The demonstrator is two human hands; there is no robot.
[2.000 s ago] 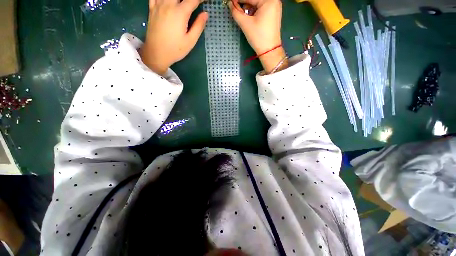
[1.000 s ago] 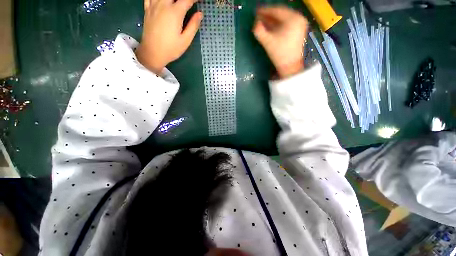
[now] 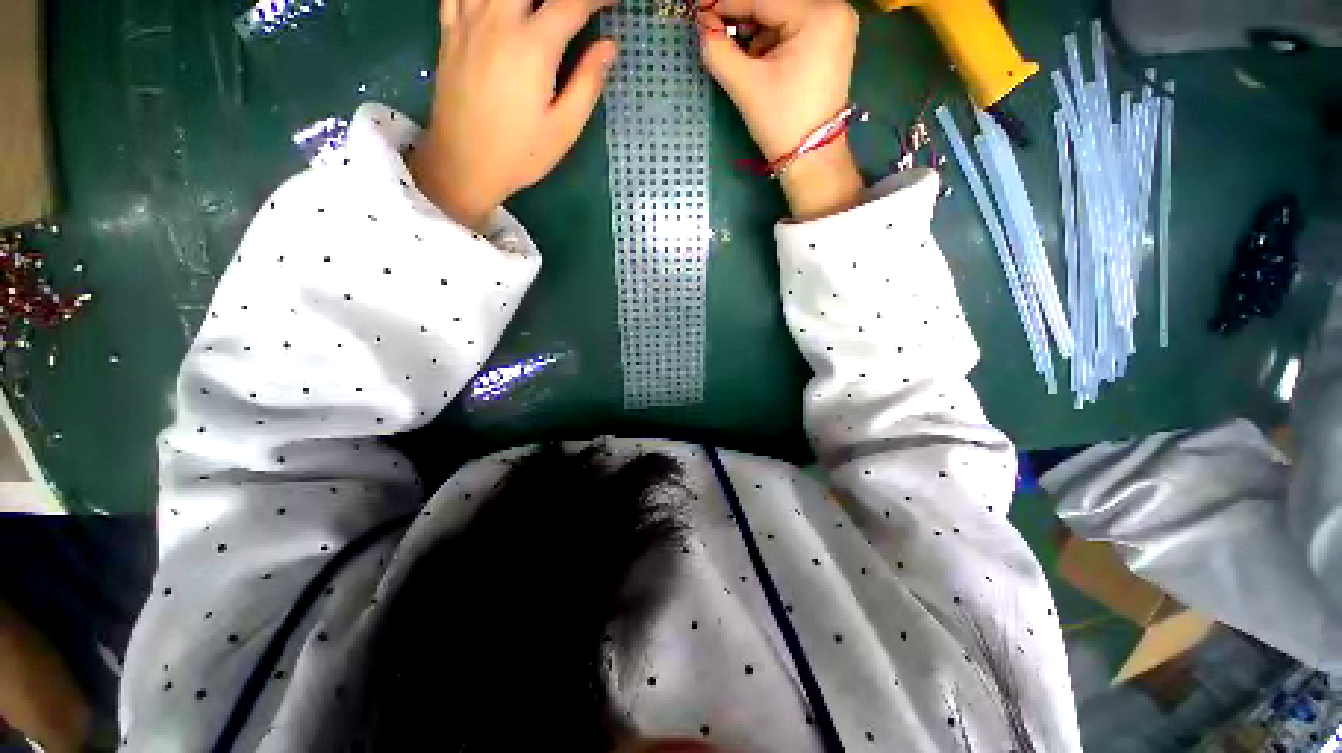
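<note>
A long grey-silver perforated strip (image 3: 659, 221) lies upright in front of me, its far end near the top edge of the picture. My left hand (image 3: 508, 103) rests beside its far left side, thumb apart, fingertips cut off by the top edge. My right hand (image 3: 787, 66) is at its far right side, thumb and finger pinched on a small wired component (image 3: 732, 30) with a white dot and a thin dark red lead. Small brass-coloured bits (image 3: 674, 9) show on the strip between the hands.
A yellow glue gun (image 3: 979, 47) lies at top right, with a small pile of wired components (image 3: 918, 144) below it. Bluish-white glue sticks (image 3: 1096, 221) and black parts (image 3: 1258, 268) lie further right. A red-gold pile (image 3: 33, 287) is at far left. A person's grey sleeve (image 3: 1192, 515) shows at lower right.
A second ago my right hand was blurred and off the strip to the right; now it is back at the strip's far end, pinching. My left hand stays in nearly the same place.
</note>
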